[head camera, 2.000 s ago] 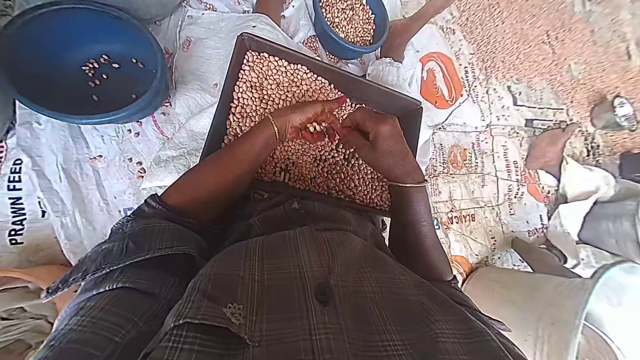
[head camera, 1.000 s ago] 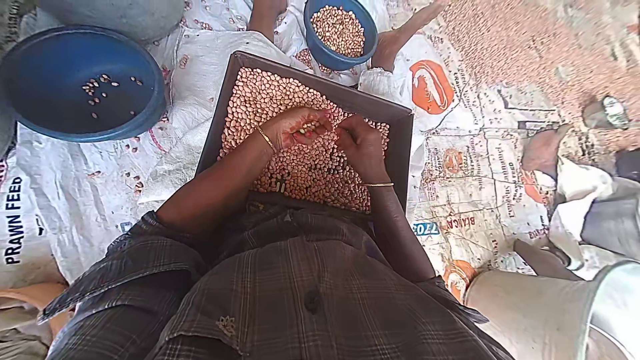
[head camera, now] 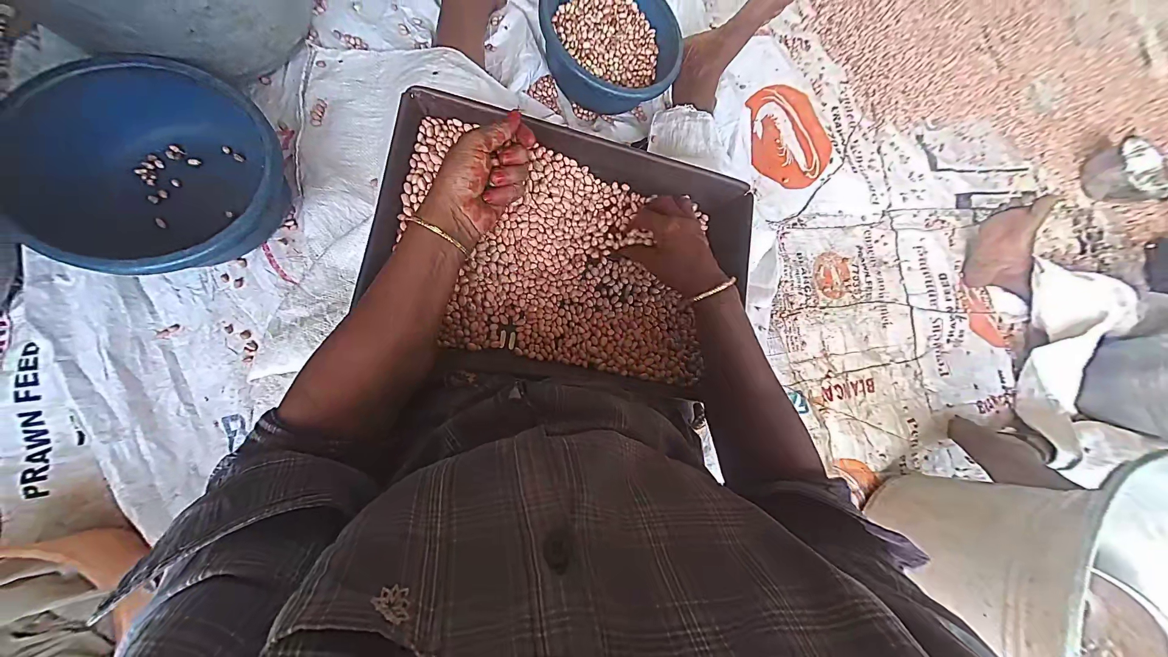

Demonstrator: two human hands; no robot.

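Note:
A dark rectangular tray (head camera: 703, 173) full of pinkish-brown nuts or beans (head camera: 566, 255) rests against my lap. Over the tray's left part, my left hand (head camera: 484, 178) is curled with its fingers bent inward; whether anything lies inside it cannot be seen. At the right side my right hand (head camera: 671, 245) reaches down into the nuts, its fingertips partly hidden, with some nuts at its fingers. A bangle circles each wrist. A few pale pieces lie among the nuts near the tray's lower edge.
A wide blue basin (head camera: 274, 201) at the left holds some scattered nuts. A smaller blue bowl (head camera: 673, 64) of nuts stands beyond the tray, between another person's feet (head camera: 707, 59). Printed white sacks (head camera: 839, 338) cover the ground. A pale bucket (head camera: 995, 538) lies at the lower right.
My hands were close together over the tray; they have moved apart, the left one toward the far left corner, the right one down into the nuts at the right.

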